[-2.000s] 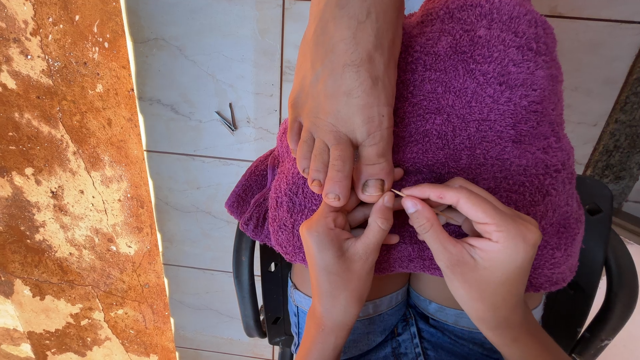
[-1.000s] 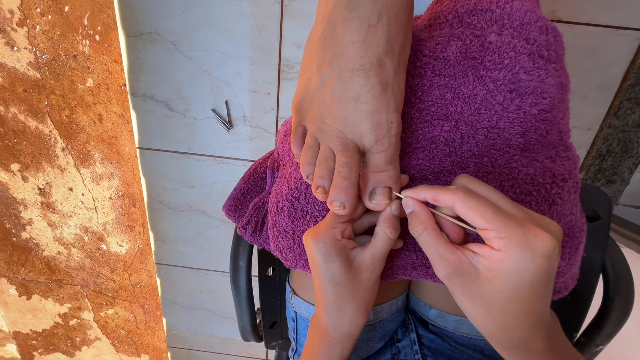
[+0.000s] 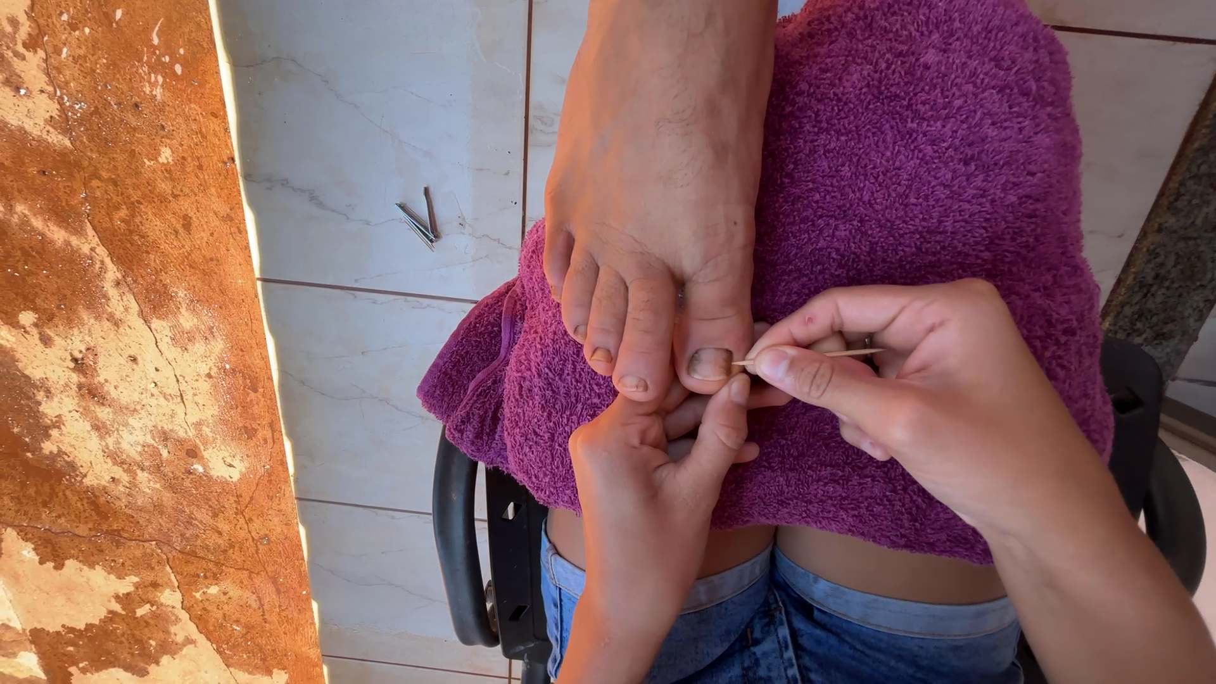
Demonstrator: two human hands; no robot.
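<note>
A person's bare foot (image 3: 665,180) rests on a purple towel (image 3: 921,171) spread over my lap. My right hand (image 3: 893,389) pinches a thin wooden stick (image 3: 850,352) between thumb and fingers. The stick's pointed tip touches the side of the big toe's nail (image 3: 710,364), which looks dark in places. My left hand (image 3: 655,465) holds the big toe from below, its thumb by the toe's tip and its other fingers partly hidden under the toes.
Several small metal tools (image 3: 418,223) lie on the pale tiled floor (image 3: 370,380) at left. A worn orange-brown surface (image 3: 142,380) runs along the left edge. Black chair arms (image 3: 461,541) flank my lap, over denim shorts (image 3: 731,632).
The stick's angle in my right hand has changed, and it lies more level now than one second ago. My left hand stays at the big toe.
</note>
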